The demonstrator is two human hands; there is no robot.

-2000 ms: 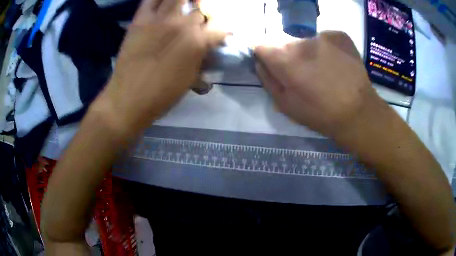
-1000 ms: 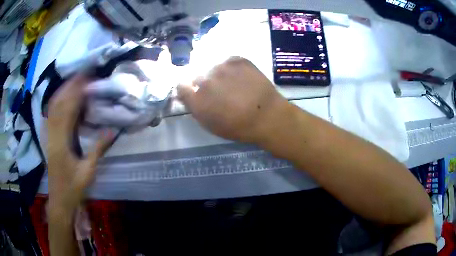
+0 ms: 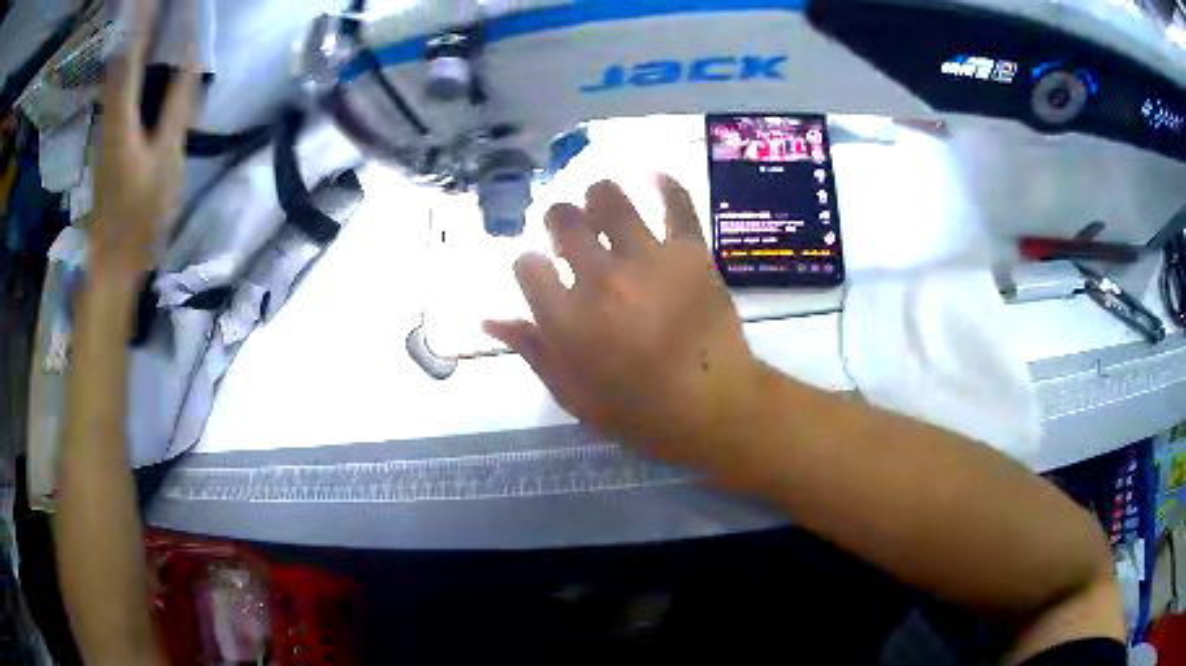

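My left hand (image 3: 137, 182) is at the far upper left, over the garment pieces, slightly blurred. Its fingers are apart and I see nothing gripped. The garment pieces (image 3: 254, 156), white and pale grey with black bands, lie in a loose heap left of the needle area. My right hand (image 3: 631, 306) is over the white table just right of the needle area, fingers spread and empty. The sewing machine (image 3: 650, 72) shows its "JACK" lettering. The blue-grey cylinder (image 3: 502, 202) hangs under its head. The needle area is washed out by bright light.
A lit smartphone (image 3: 777, 202) lies right of my right hand. A white cloth piece (image 3: 923, 351) lies beside it. A red-handled tool (image 3: 1077, 249) and snips (image 3: 1121, 306) lie far right. A grey ruler (image 3: 390, 481) runs along the front edge. A red basket (image 3: 306, 612) is below left.
My left hand and the bundled cloth have moved away to the upper left, off the needle area. My right hand has spread its fingers. The view has shifted, showing more of the machine head.
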